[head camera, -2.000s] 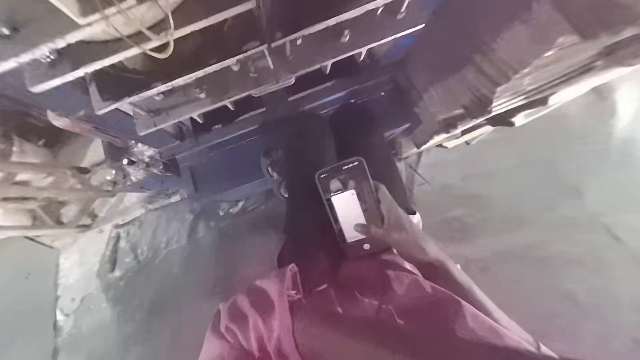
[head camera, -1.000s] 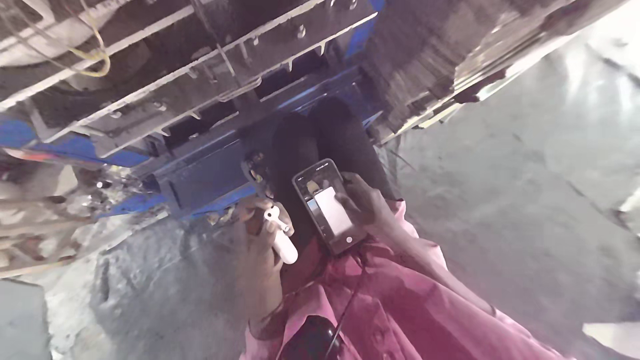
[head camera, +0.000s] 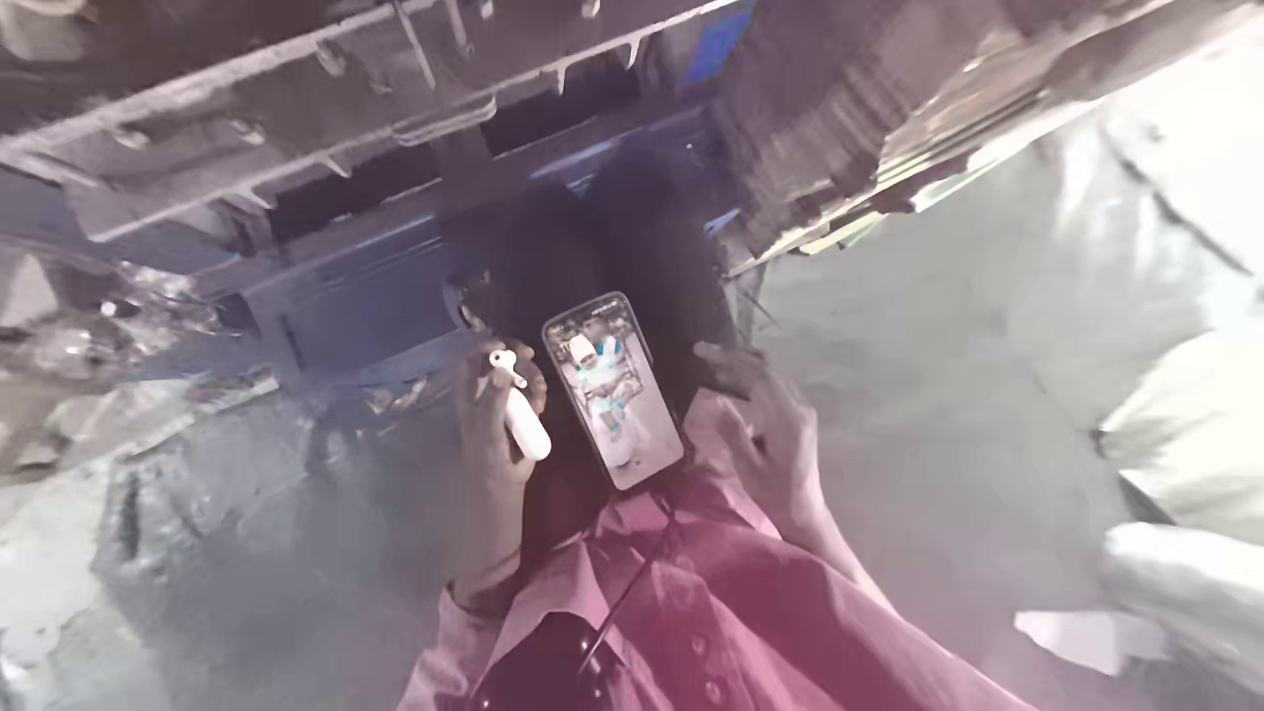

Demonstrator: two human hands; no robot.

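My left hand (head camera: 494, 425) holds a white wireless earbud (head camera: 506, 365) near the fingertips and a white rounded case (head camera: 528, 427) against the palm. A smartphone (head camera: 614, 395) with a lit screen lies in my lap on dark trousers, between the two hands, its lower end by the pink shirt (head camera: 681, 592). To the right of the phone, my right hand (head camera: 765, 425) is raised with its fingers apart, touching nothing that I can see.
Ahead stands a blue metal machine frame (head camera: 346, 306) with long rails (head camera: 296, 197) and pegs. A stack of sheet-like material (head camera: 889, 128) is at the upper right. Crumpled clear plastic (head camera: 89, 336) lies at the left. Pale sacks or sheeting (head camera: 1200, 434) rest on the floor at the right.
My right hand has let go of the phone and moved off to its right. My left hand, out of sight at first, came in with the white items. The phone's screen picture has changed.
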